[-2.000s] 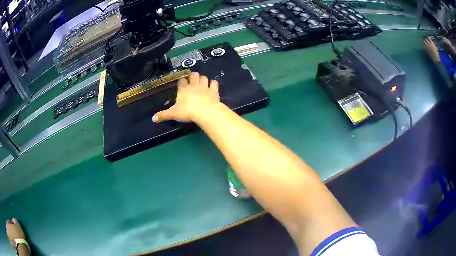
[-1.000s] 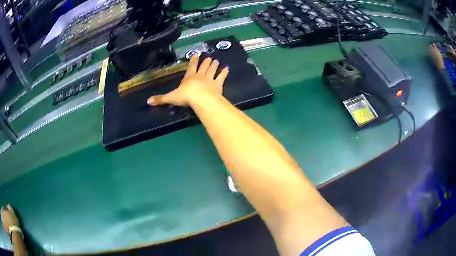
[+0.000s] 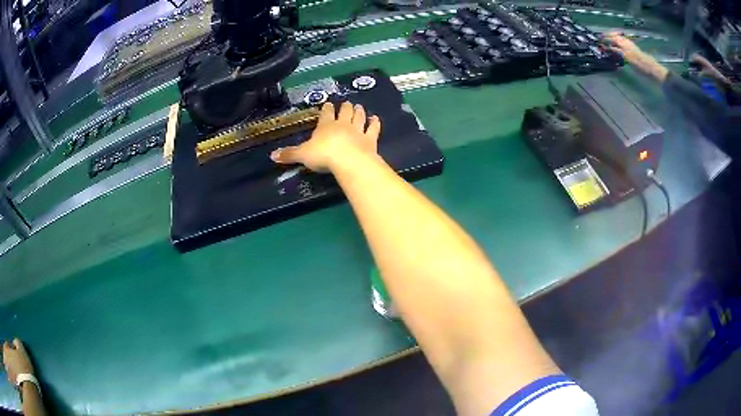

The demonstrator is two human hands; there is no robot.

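Note:
My right hand (image 3: 337, 145) is palm down over the black board (image 3: 236, 195), thumb out to the left and fingers apart. Its fingertips are at the right end of the brass-yellow bar (image 3: 252, 136); I cannot tell if they press on it. Nothing shows held, but the underside of the hand is hidden. Two ringed discs lie behind the fingers, one near the fingertips (image 3: 315, 97) and one further right (image 3: 363, 82). The black column with its round head (image 3: 236, 77) stands over the board's rear left. My left hand is not in view.
A grey soldering station (image 3: 613, 114) and yellow sponge (image 3: 583, 188) stand right. Black loaded racks (image 3: 504, 41) lie behind. A green-rimmed spool (image 3: 380, 296) is partly hidden by my forearm. Another person's hand (image 3: 630, 49) is at the racks; a small banded hand (image 3: 18, 361), seemingly another person's, is lower left.
My right hand has shifted slightly right along the bar, still spread. Another person's hand has reached in to the racks' right end. The view has shifted a little.

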